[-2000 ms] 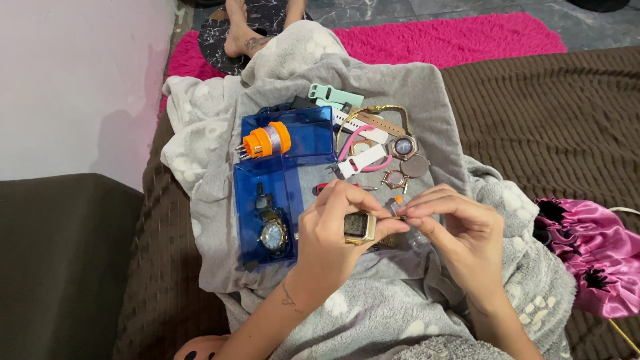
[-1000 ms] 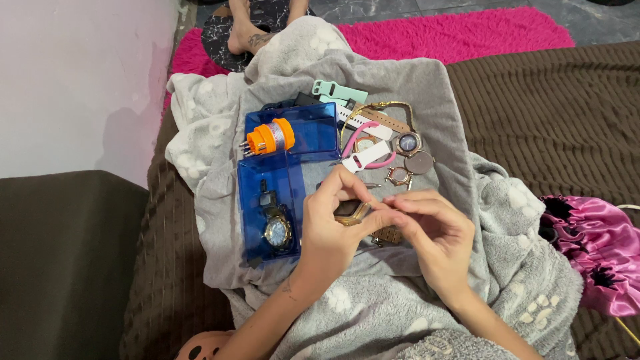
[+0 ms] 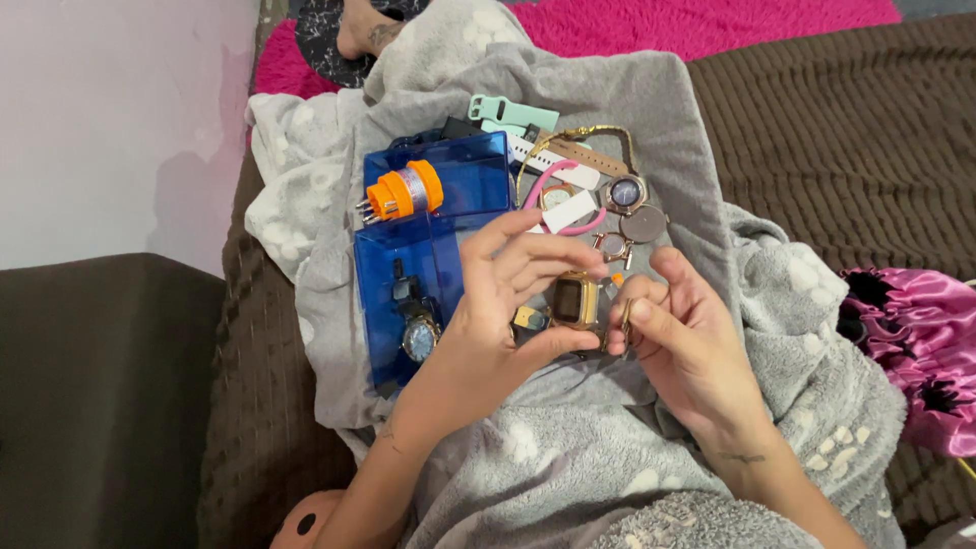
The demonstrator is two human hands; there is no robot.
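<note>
Between the curved fingers and thumb of my left hand (image 3: 503,305) is a gold-toned square watch (image 3: 574,300), its dark face turned up. My right hand (image 3: 679,335) pinches a small, thin gold-toned piece (image 3: 627,324) between thumb and fingers; what it is exactly, I cannot tell. Just beyond the hands lie a rose-gold watch case (image 3: 612,246), a dark round disc (image 3: 643,224) and a round dark-faced watch (image 3: 624,194). A small clear item with an orange tip (image 3: 615,284) shows between the hands.
Left of my hands stands a blue translucent plastic box (image 3: 381,305) holding a blue-faced watch (image 3: 419,338) and an orange tool holder with metal prongs (image 3: 404,191). Mint (image 3: 515,114), white and tan watch straps lie behind, near a gold bracelet (image 3: 610,130). Grey cloth (image 3: 648,91) lies underneath.
My hands were close together around the square watch; now they are apart, and my left fingers have spread, showing more of the watch.
</note>
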